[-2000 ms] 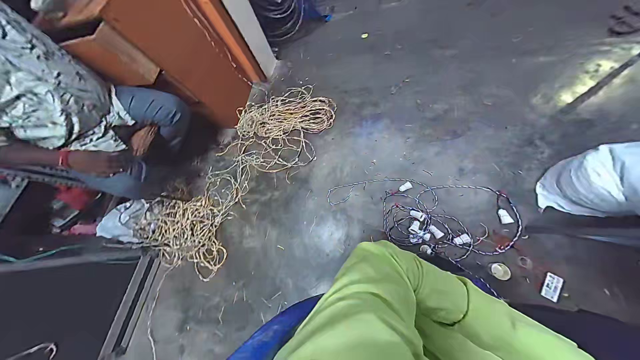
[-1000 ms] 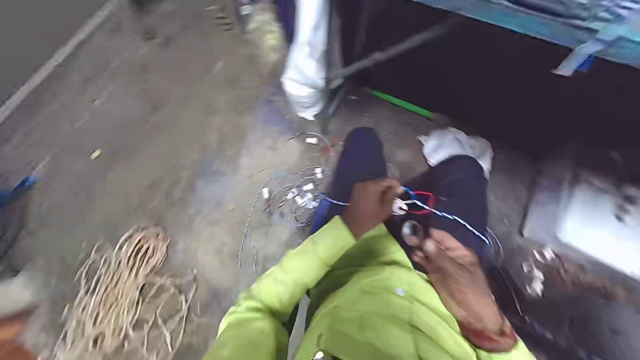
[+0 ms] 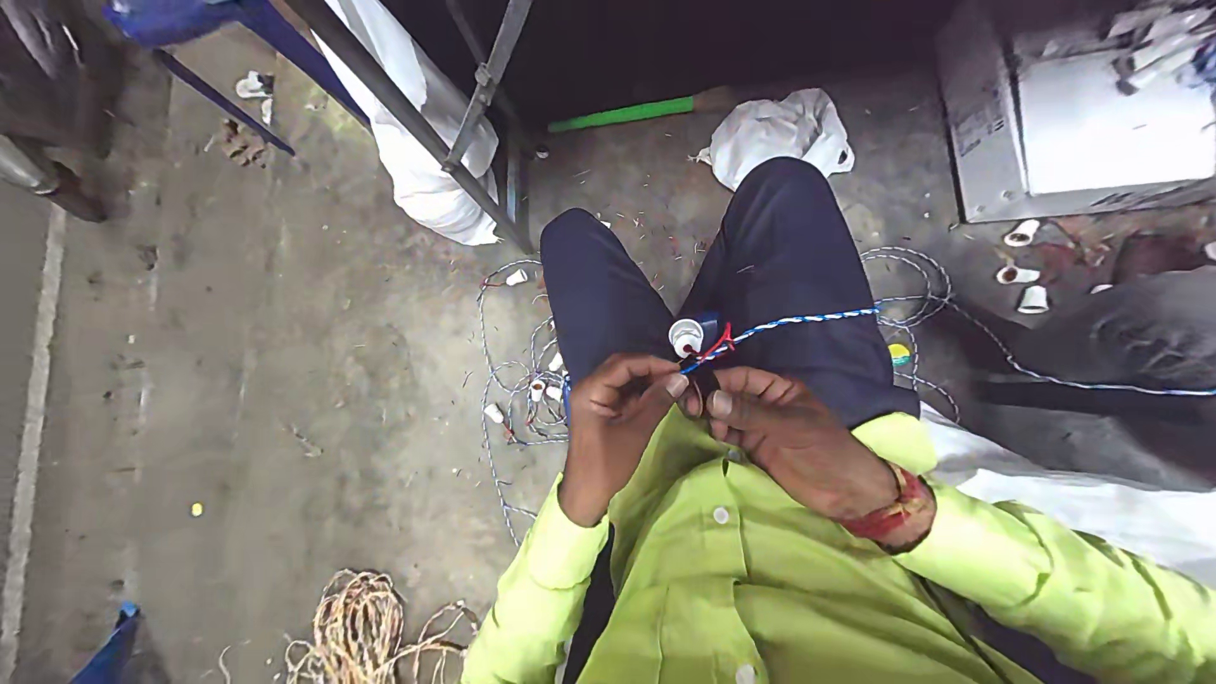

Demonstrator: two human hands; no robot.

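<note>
Both hands meet over my lap at a twisted blue-and-white electrical wire (image 3: 807, 317). My left hand (image 3: 622, 408) pinches the wire beside a white bulb holder (image 3: 686, 336), which has a short red wire (image 3: 728, 339) near it. Between the fingers of my right hand (image 3: 784, 427) is a small dark roll of tape (image 3: 701, 389), partly hidden by the fingertips; a dark strip reaches the wire. From the hands the wire runs right across my knee to loose loops (image 3: 917, 285) and on past the frame's edge.
More wire with several white holders (image 3: 537, 389) lies on the floor left of my legs. Around me are a bundle of pale wire (image 3: 356, 627), white sacks (image 3: 784, 133), a metal stand (image 3: 480, 104), a green stick (image 3: 627, 114), a metal box (image 3: 983, 114) and loose holders (image 3: 1018, 275).
My hands have come together at the wire; one second ago they were farther apart. The view has turned strongly since two seconds ago, when neither hand showed.
</note>
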